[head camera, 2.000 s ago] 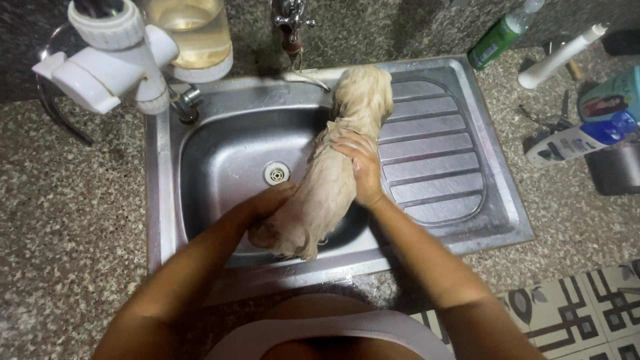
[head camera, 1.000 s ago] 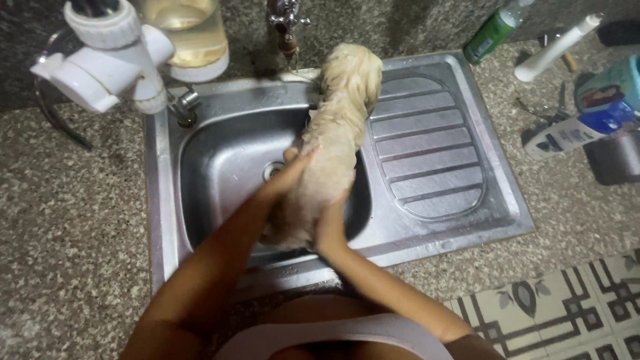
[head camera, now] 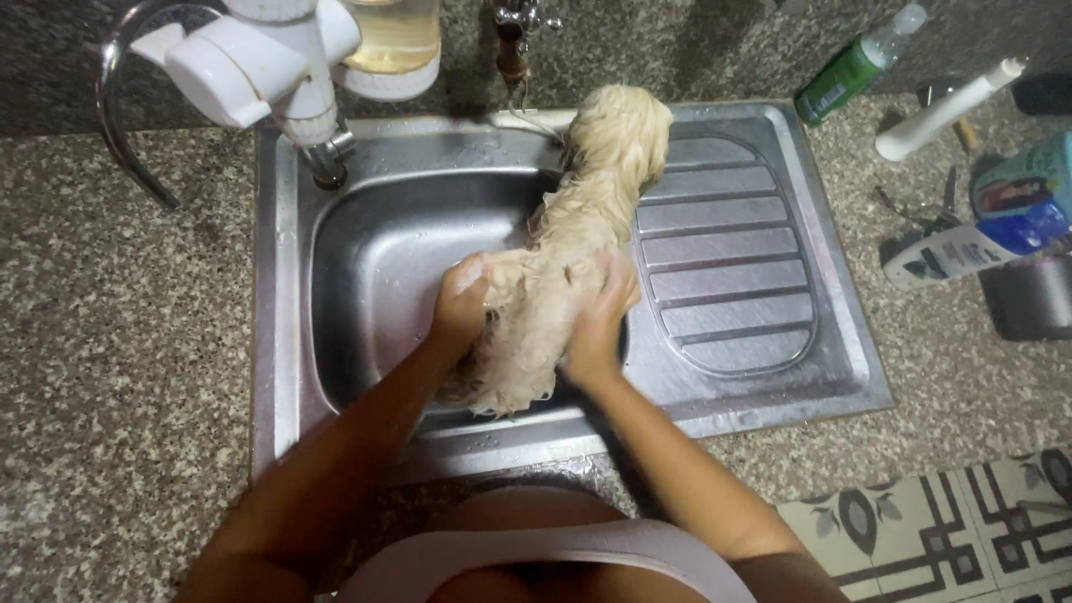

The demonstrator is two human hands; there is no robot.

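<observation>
A wet, cream-coloured small dog (head camera: 548, 276) stands in the bowl of a stainless steel sink (head camera: 394, 243), its head turned away near the back rim beside the drainboard. My left hand (head camera: 465, 301) rests against the left side of its body, fingers on the wet fur and what looks like lather. On the other side my right hand (head camera: 605, 314), a little blurred, presses along the dog's flank. The fur under my hands is matted in strands. The dog's legs and the sink drain are hidden.
A white water filter (head camera: 243, 67) on a chrome tap stands at the back left, by a clear container (head camera: 392, 50). A second tap (head camera: 515, 42) is behind the sink. Right of the ribbed drainboard (head camera: 724, 251) lie a green bottle (head camera: 846, 79), a white tube (head camera: 946, 113) and a blue-capped bottle (head camera: 963, 251).
My left hand has moved off the dog's back to its left side. My right hand has gone up along its right side since one second ago.
</observation>
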